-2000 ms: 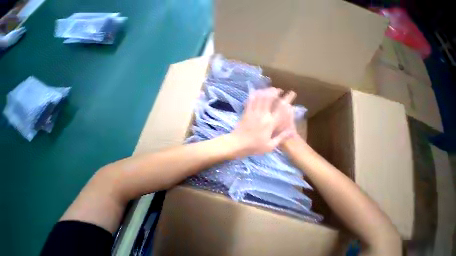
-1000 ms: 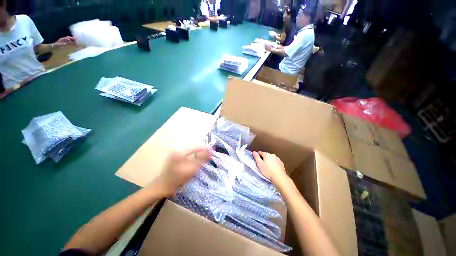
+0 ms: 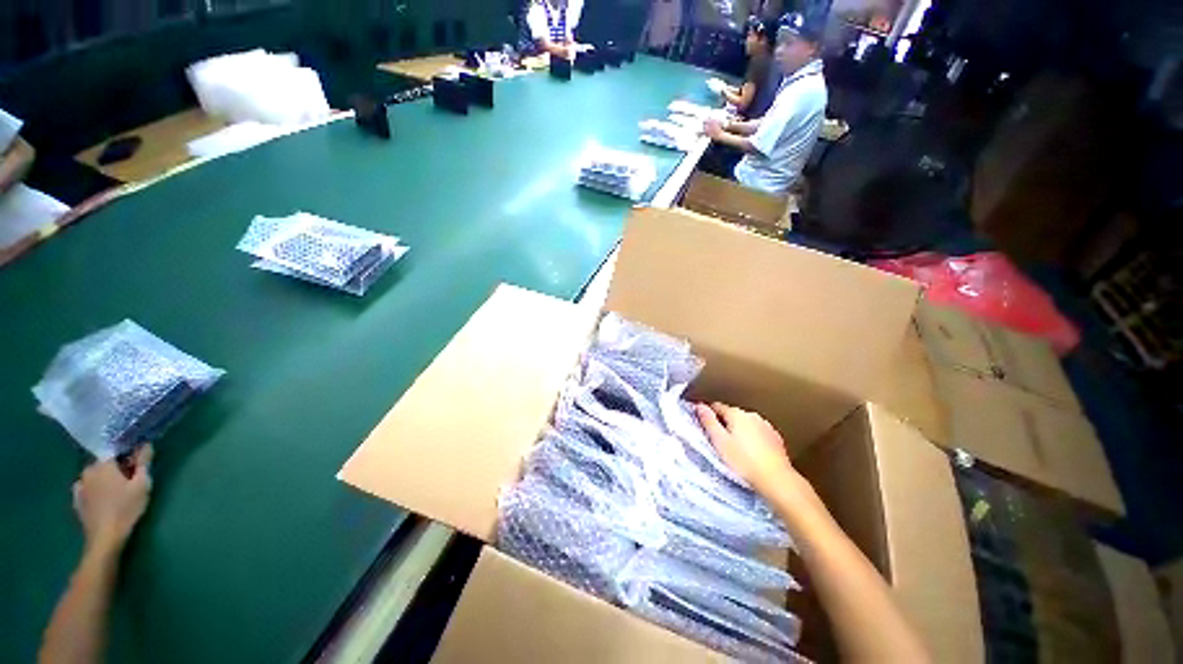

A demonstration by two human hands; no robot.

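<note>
The open carton (image 3: 519,376) stands against the table edge with bubble bags (image 3: 649,480) packed on edge in its left part. My right hand (image 3: 750,444) is inside the carton, fingers against the right side of the packed bags; whether it grips one is not clear. My left hand (image 3: 113,496) is at the near edge of a stack of bagged items (image 3: 127,387) on the green table (image 3: 260,519), its fingers at the stack's lower edge. A second stack (image 3: 324,252) lies farther up the table, and a third stack (image 3: 615,170) beyond it.
Carton flaps spread outward around the opening. A red plastic bag (image 3: 992,296) and other cartons (image 3: 1025,402) are at the right. People sit along the table's far right side and far end, and a person's arm shows at the left edge. White sheets (image 3: 260,97) lie at the far left.
My left hand has moved from the carton left to the nearest stack. My right hand has stayed at the packed bags, after pressing on them with the left earlier. The view has tilted up.
</note>
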